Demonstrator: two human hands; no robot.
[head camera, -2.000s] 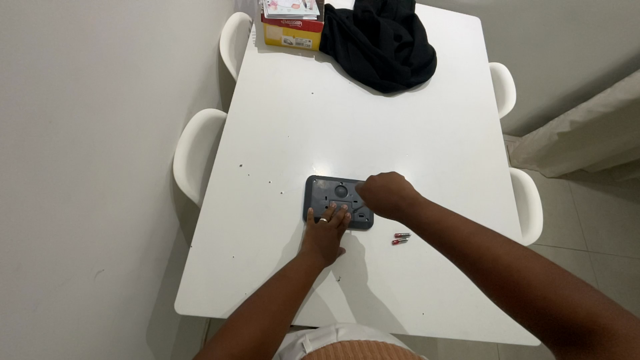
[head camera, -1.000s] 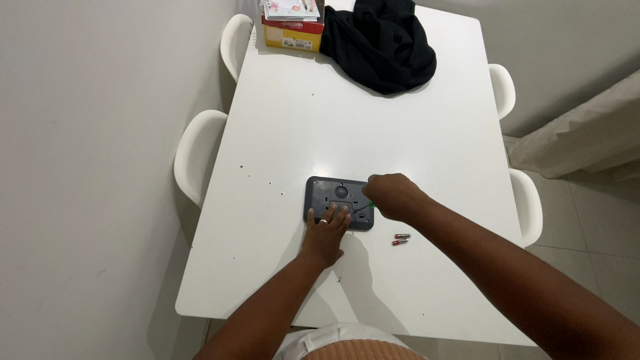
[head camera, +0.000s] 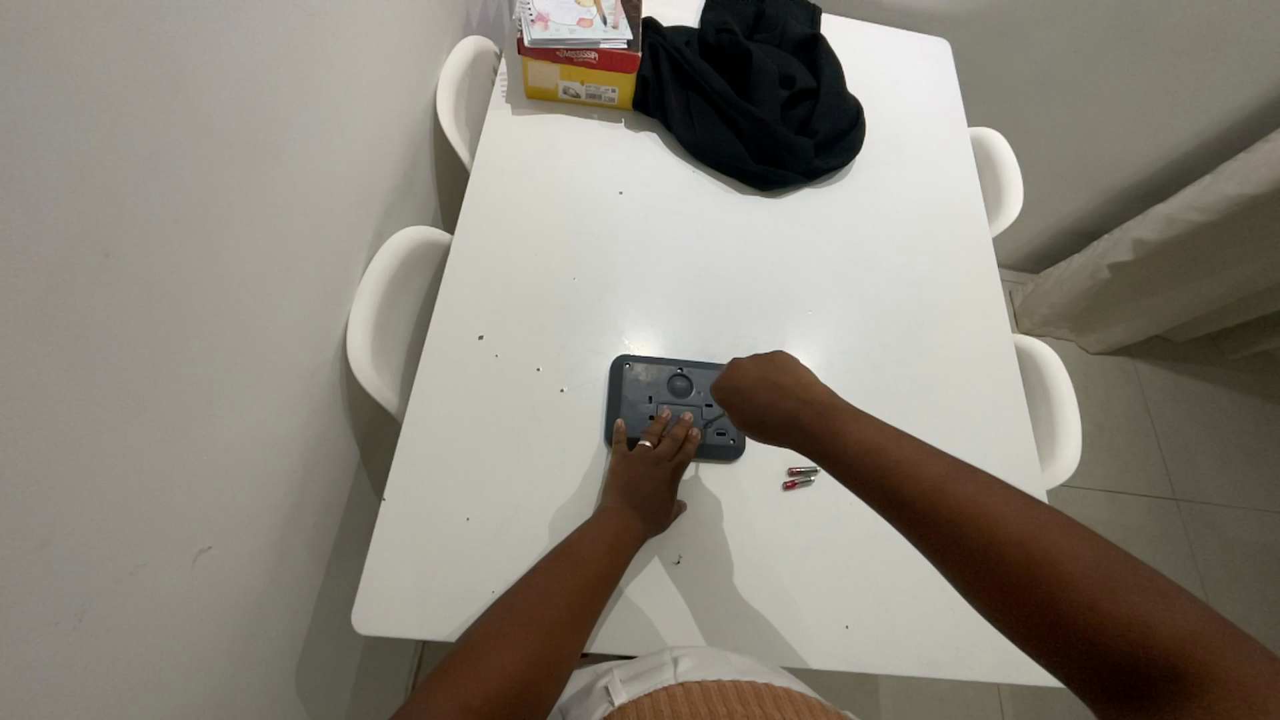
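Observation:
A dark grey plastic device, rectangular with rounded corners, a round recess and small slots, lies flat on the white table. My left hand, a ring on one finger, rests with spread fingertips on its lower middle. Above the device's right side, my right hand is closed in a fist around a tool, likely a screwdriver. Only a thin shaft shows, slanting down to the device near my left fingertips; the handle is hidden by the fist. Two small batteries with red ends lie to the right of the device, below my right hand.
At the far end of the white table a yellow and red cardboard box carries notebooks, beside a bundled black cloth. White chairs stand along both sides. Small dark specks dot the tabletop.

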